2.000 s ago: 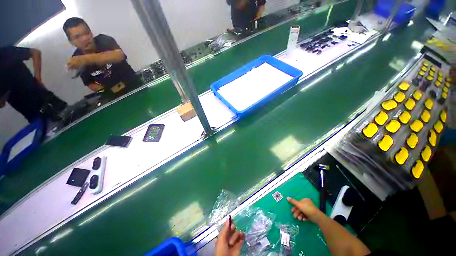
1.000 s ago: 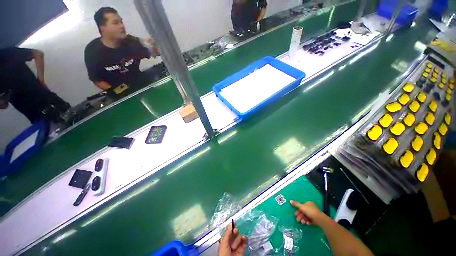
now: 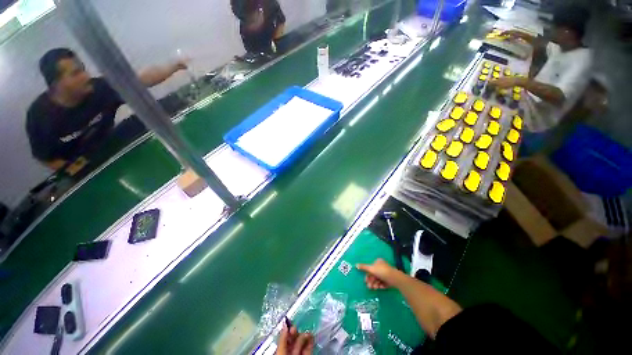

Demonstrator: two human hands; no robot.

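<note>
My left hand [image 3: 295, 342], cut off by the bottom edge, holds a small dark stick [image 3: 287, 323] upright between the fingertips. My right hand [image 3: 379, 274] is over the green work mat [image 3: 355, 251], index finger extended beside a small square label [image 3: 345, 267]; it holds nothing that I can see. Crinkled clear plastic bags [image 3: 331, 313] lie on the mat between and below the hands. A black T-shaped tool [image 3: 393, 236] and a grey-white device with dark round parts [image 3: 422, 255] lie on the black patch above my right forearm.
Stacked blister trays with yellow oval parts [image 3: 454, 148] stand at the right, a person in white reaching over them. A green conveyor belt [image 3: 298, 239] runs diagonally; beyond it are a blue tote [image 3: 283, 130], a metal post [image 3: 149, 111] and seated people. A cardboard box [image 3: 547, 201] is at right.
The view has turned right, so the scene sits further left and the person in white and the cardboard box show. Both hands keep nearly the same pose. The person opposite now has an arm stretched out.
</note>
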